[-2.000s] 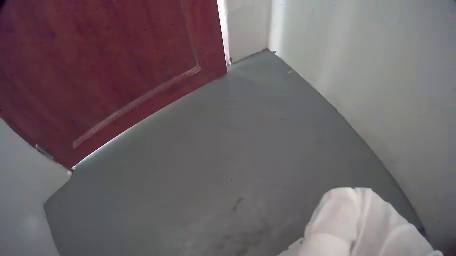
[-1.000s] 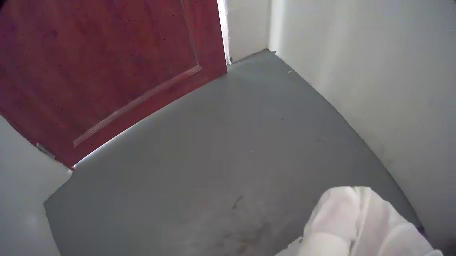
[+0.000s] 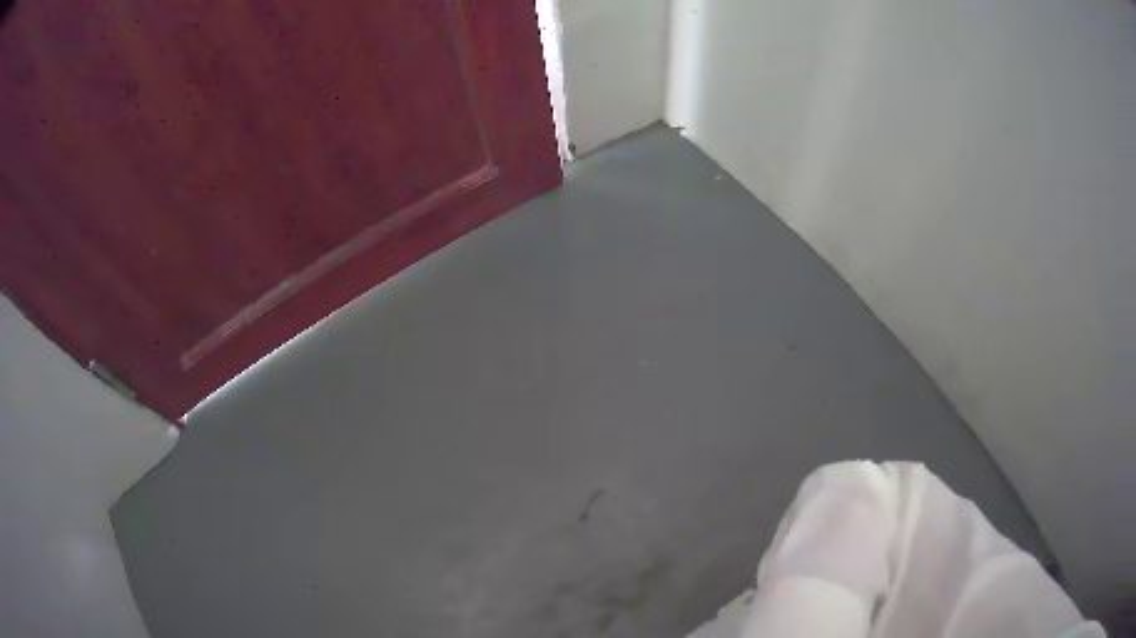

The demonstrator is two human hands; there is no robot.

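The dark red wood-look stall door fills the upper left and stands closed or nearly so, with bright light along its right and lower edges. A pale, pinkish-white folded shape rises from the bottom edge at the lower right. It looks like cloth, perhaps over a knee, but I cannot tell for sure. I can make out neither my left hand nor my right hand.
The grey floor has dark smudges and a short dark mark near the bottom middle. A white wall runs along the right. Another pale wall stands at the lower left, beside the door's hinge side.
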